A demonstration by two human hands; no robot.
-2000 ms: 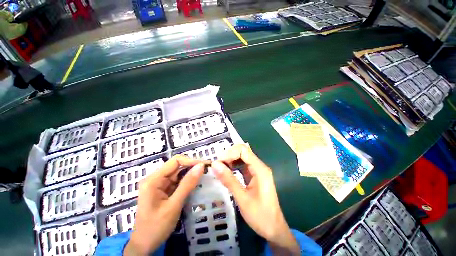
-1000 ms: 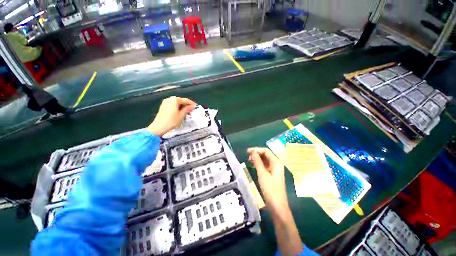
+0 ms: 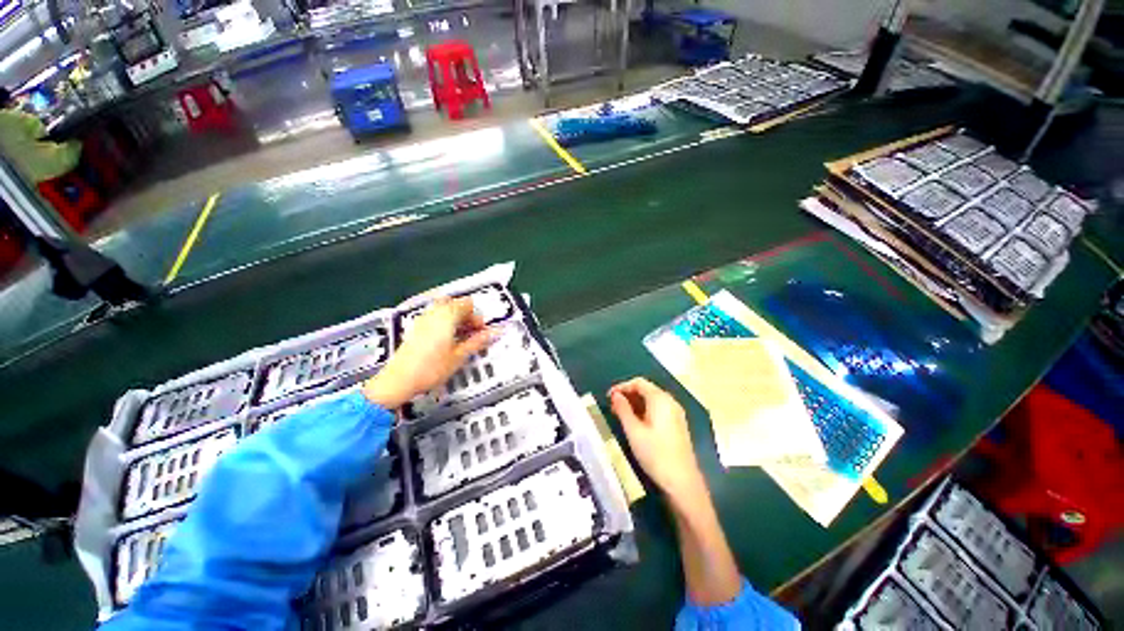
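Observation:
A whitish compartment tray (image 3: 109, 493) lies in front of me with silver slotted frames in its compartments. My left hand (image 3: 431, 351) reaches over the right column, its fingers bent at the upper end of the frame (image 3: 493, 370) in the second compartment from the back. Its fingertips are close to or on that frame; whether they grip it I cannot tell. The top right compartment also holds a frame, partly hidden by my hand. My right hand (image 3: 653, 431) hovers right of the tray, thumb and fingertips together, with nothing clearly visible between them.
A cream sheet (image 3: 754, 401) lies on a blue patterned sheet (image 3: 848, 425) to the right, beside dark blue film (image 3: 881, 345). A yellowish strip (image 3: 614, 446) shows at the tray's right edge. Stacked full trays (image 3: 968, 216) stand far right; more frames (image 3: 974, 555) lie below the bench edge.
My left hand has moved from the top right compartment toward me, to the second one; the top right frame now lies uncovered in part. My right hand stays right of the tray.

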